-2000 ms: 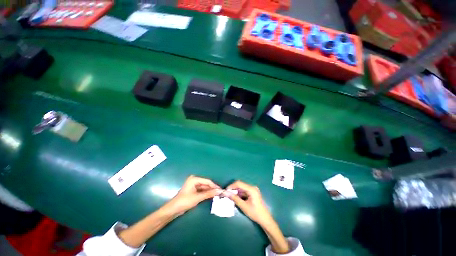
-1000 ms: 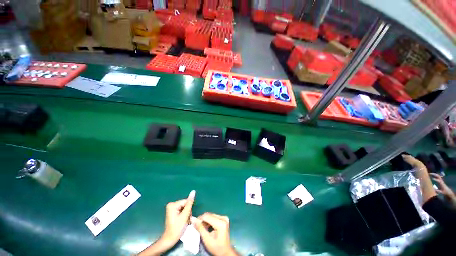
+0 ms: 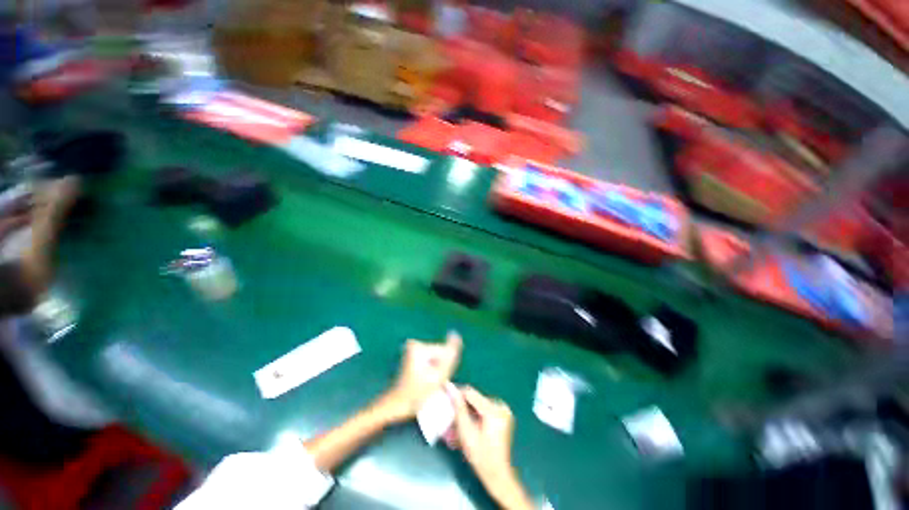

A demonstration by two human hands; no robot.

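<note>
The frame is blurred. My left hand (image 3: pixel 424 379) and my right hand (image 3: pixel 481 428) are close together at the lower middle, both on a small folded white leaflet (image 3: pixel 436 414). A long white leaflet (image 3: pixel 307 363) lies flat on the green surface left of my hands. Two small white papers, one nearer (image 3: pixel 555 399) and one farther right (image 3: pixel 653 433), lie right of my hands.
Beyond my hands stand a black foam insert (image 3: pixel 462 278) and several black boxes (image 3: pixel 546 304). A pump bottle (image 3: pixel 211 276) stands at left. Red trays (image 3: pixel 588 211) line the far ledge. Another person's arm (image 3: pixel 45 234) is at far left. A shiny plastic bag (image 3: pixel 797 442) is at right.
The view has swung left, bringing a person at far left into sight. The insert and boxes sit farther right along the belt relative to the long leaflet. Both my hands still hold the folded leaflet.
</note>
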